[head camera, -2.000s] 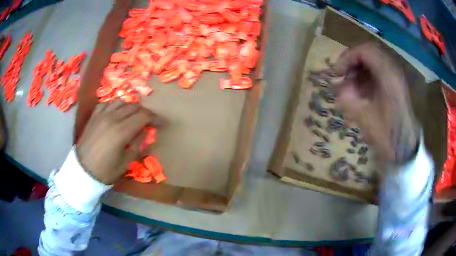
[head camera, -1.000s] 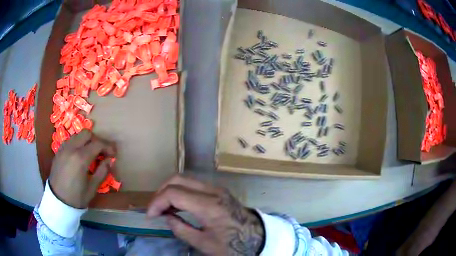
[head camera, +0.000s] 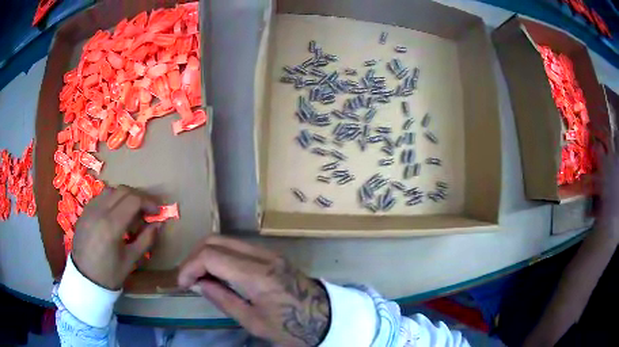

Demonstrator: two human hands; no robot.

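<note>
My left hand (head camera: 112, 234) is over the front left of the cardboard trigger box (head camera: 212, 169), with an orange trigger (head camera: 163, 213) between its thumb and fingers. A heap of orange triggers (head camera: 129, 81) fills the back and left of that box. A few orange pieces show partly under my left hand. My right hand (head camera: 261, 288) is at the box's front right corner, thumb and index finger close together; whether a small piece is between them cannot be seen. Small dark grey metal springs or pins (head camera: 353, 129) lie scattered in the cardboard spring box (head camera: 380, 222) to the right.
Another cardboard box (head camera: 536, 129) with orange parts (head camera: 570, 115) stands at the far right, with another person's blurred arm (head camera: 590, 271) beside it. Small orange piles (head camera: 17, 179) lie on the pale table (head camera: 234, 122) at far left. The table's green edge curves along the front.
My right hand has left the spring box and come to the trigger box's front edge. The view has shifted right. An orange trigger now sticks out from my left fingertips.
</note>
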